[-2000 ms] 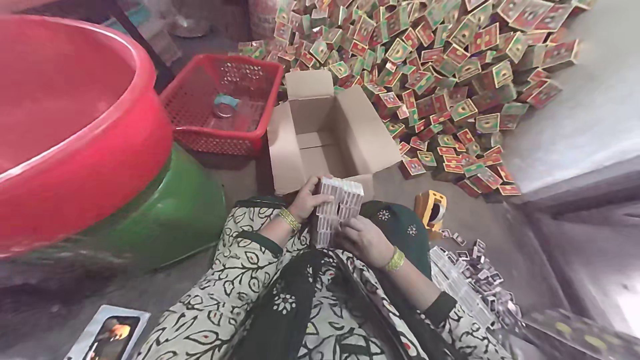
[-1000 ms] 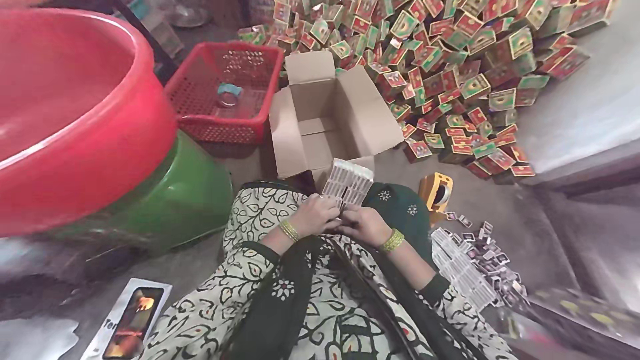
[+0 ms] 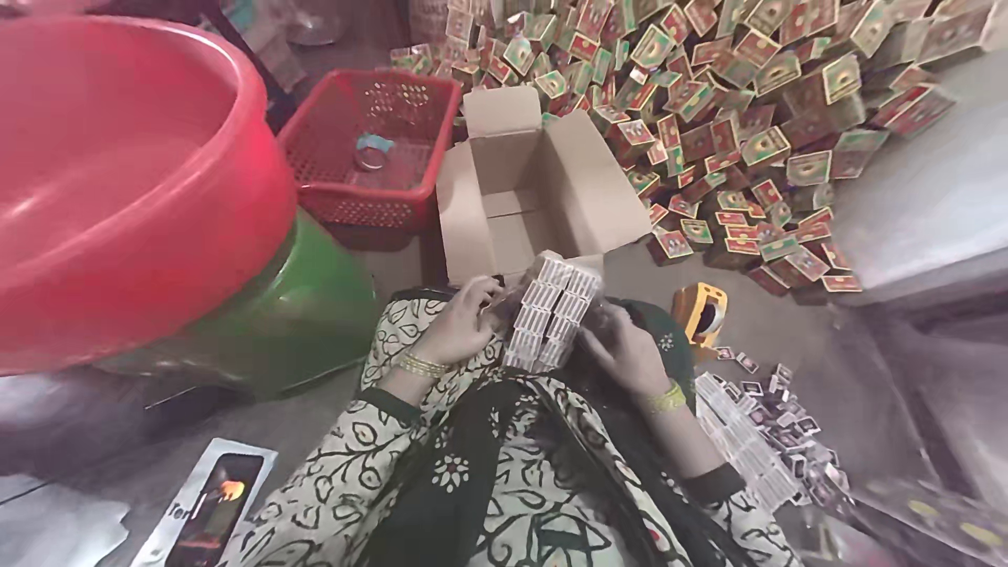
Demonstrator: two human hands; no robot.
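Observation:
A block of small pale boxes (image 3: 551, 311), stacked in two columns, rests on my lap, with what looks like thin clear film around its sides. My left hand (image 3: 465, 323) is at the block's left side, its fingers bent at the film's edge. On the other side, my right hand (image 3: 628, 354) has its fingers near the block's right edge; its fingertips are blurred. Just beyond the block stands a cardboard box (image 3: 602, 189) with its flaps open and its visible inside bare.
A red plastic basket (image 3: 366, 193) holds a roll of tape (image 3: 372, 153). Large red (image 3: 260, 150) and green (image 3: 307, 315) tubs stand left. Small printed boxes (image 3: 732, 142) are heaped ahead. At right lie a yellow tape dispenser (image 3: 701, 313), white packs (image 3: 744, 441) and loose small boxes (image 3: 811, 453).
My hands were together at the near end of the block; they have moved apart to its two sides. The block now shows its two-column face more fully.

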